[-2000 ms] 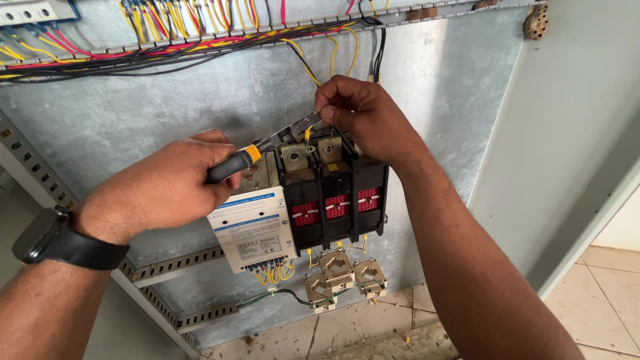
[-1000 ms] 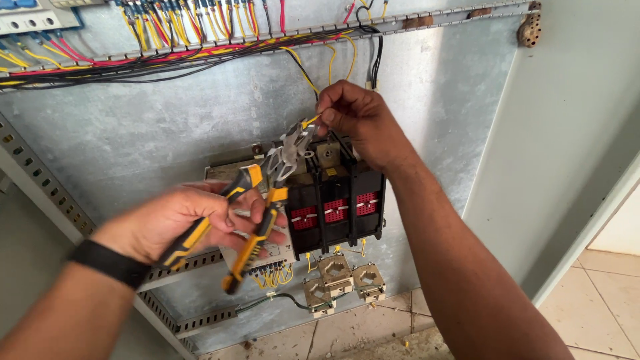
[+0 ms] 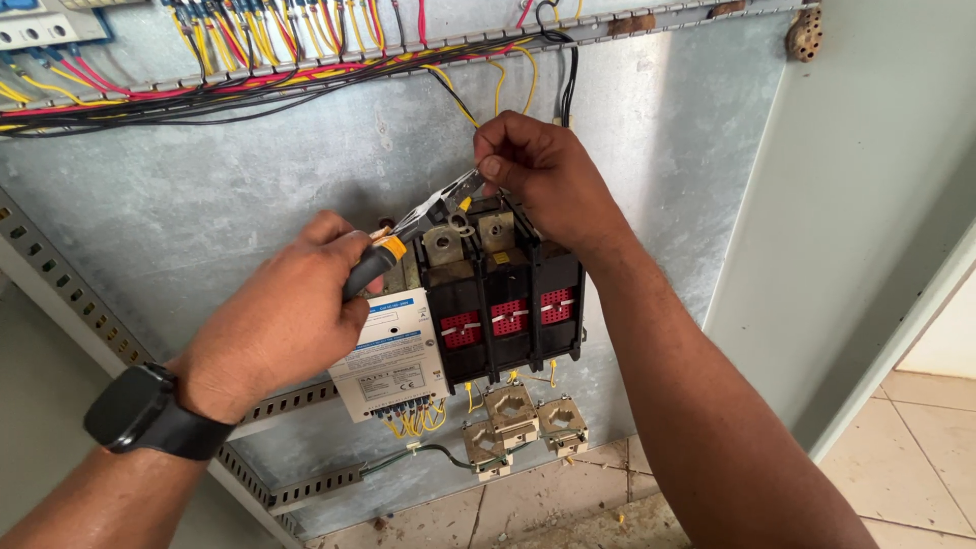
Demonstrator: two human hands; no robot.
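My left hand (image 3: 293,305), with a black smartwatch on the wrist, is closed round the black and yellow handles of pliers (image 3: 435,206). Their jaws point up and right, to the fingertips of my right hand (image 3: 526,164). That hand pinches a thin wire end; the fingers hide most of it. A ring terminal with a yellow sleeve (image 3: 463,206) hangs just below the jaws. Beneath both hands is a black switch unit (image 3: 507,305) with red perforated windows and metal terminal tabs. A white control module (image 3: 393,354) bearing writing adjoins its left side.
Bundled black, red and yellow wires (image 3: 305,76) run along a slotted duct at the top. Several beige current transformers (image 3: 512,412) sit below the switch. Slotted metal rails (image 3: 69,282) are at the left; a grey cabinet side panel (image 3: 839,191) stands at the right. Floor tiles (image 3: 907,450) show below.
The pliers' handles, spread apart a second ago, are now drawn together in my left hand. The jaws point up toward my right fingertips, which stay in about the same place.
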